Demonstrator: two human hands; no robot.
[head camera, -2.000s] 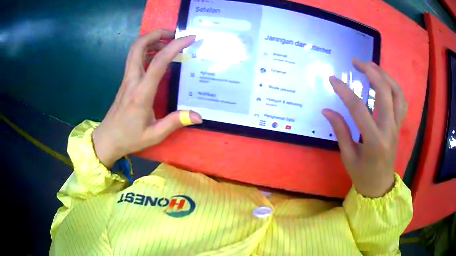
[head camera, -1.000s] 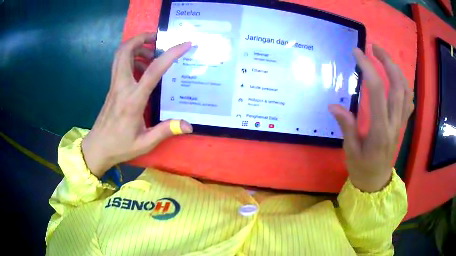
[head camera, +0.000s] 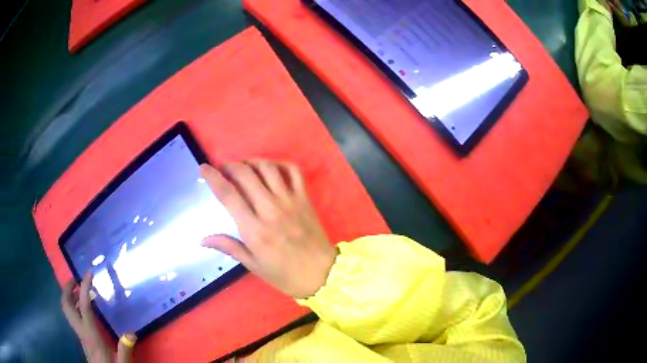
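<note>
A dark-framed tablet lies flat on a red-orange pad. Its screen is pale blue-purple with a wide white glare, and its page cannot be read. My left hand, cut off by the bottom edge, is at the tablet's left short edge. Its fingers are apart, with a yellow band on the thumb; the thumb is near the lower left corner. My right hand is spread over the tablet's right end. Its index fingertip is by the right edge and its thumb is over the screen; contact is unclear. It holds nothing.
A second lit tablet lies on another red pad at the upper right. Part of a further pad shows at the top left. The dark green surface shows between pads. Another person's yellow sleeve is at the far right.
The view has turned and swung right, so the tablet appears tilted at lower left and the neighbouring tablet shows more fully. Both hands remain around the tablet's short ends; my left hand is now partly cut off.
</note>
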